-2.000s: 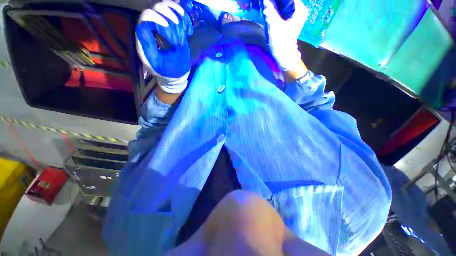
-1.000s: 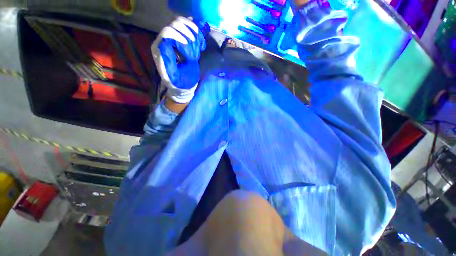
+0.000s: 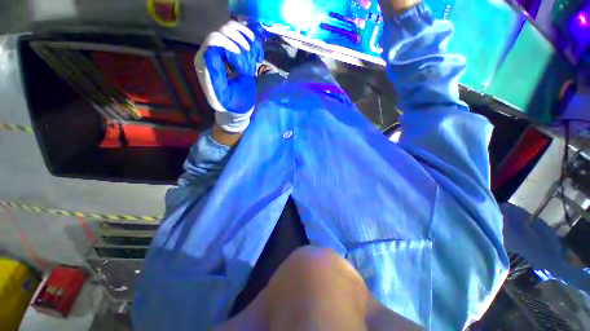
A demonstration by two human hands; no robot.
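Observation:
My left hand (image 3: 230,70), in a glove with white and dark blue parts, is at the upper left, in front of the smock. Its fingers are curled. I cannot tell whether it holds anything. My right hand is beyond the top edge; only its sleeve and a strip of bare wrist show at the upper right. A bright blue circuit board (image 3: 346,32) lies at the top centre, partly cut off and washed out by glare. My right sleeve hides its right side.
A teal mat (image 3: 493,58) is at the upper right. A black bin (image 3: 48,145) with red inside stands at my left; another dark bin (image 3: 511,161) shows red at the right. A red box (image 3: 61,289) and a yellow box (image 3: 14,291) are at the lower left.
My right hand has moved forward out of the picture, with its sleeve stretched up beside the board. My left hand keeps its curled shape and sits slightly farther right than two seconds ago.

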